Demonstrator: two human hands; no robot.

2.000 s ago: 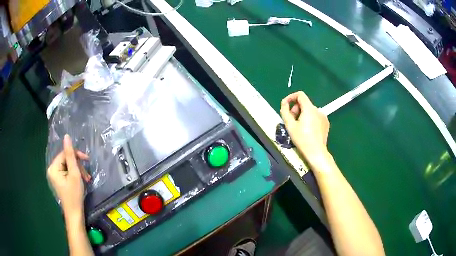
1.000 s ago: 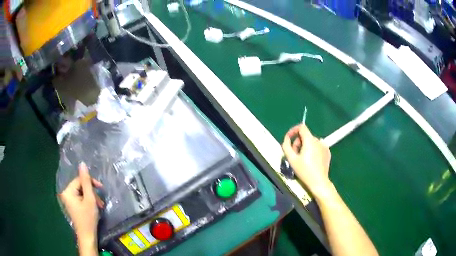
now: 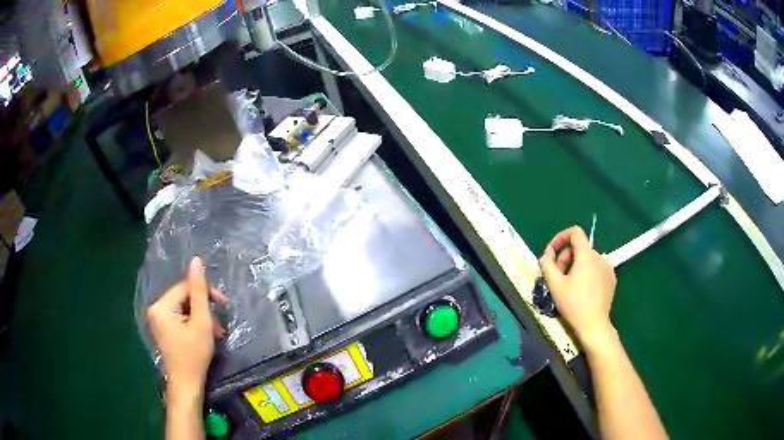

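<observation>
My left hand (image 3: 184, 325) is over the front left of the dark machine base (image 3: 391, 337), fingers apart, with nothing visible in it. Clear crinkled film (image 3: 232, 236) lies over the base behind it. My right hand (image 3: 580, 279) is over the near edge of the green belt, beside the white divider bar (image 3: 666, 227), fingers curled. A thin white strip (image 3: 593, 228) shows at its fingertips; I cannot tell if it is held or lies on the belt. White chargers with bundled cords lie further up the belt, the nearest (image 3: 504, 131) beyond my right hand.
The base front has a red stop button (image 3: 323, 381) and green buttons at right (image 3: 441, 318) and left (image 3: 216, 422). Above the base are the orange machine head (image 3: 155, 26) and grey-brown block (image 3: 199, 129). Metal fixture blocks (image 3: 331, 146) sit at its rear right. White paper (image 3: 752, 155) lies beyond the belt.
The view has shifted, moving machine and belt in the picture. The chargers and thin strip are nearer the divider bar; the strip now meets my right fingertips. Both hands keep much the same pose.
</observation>
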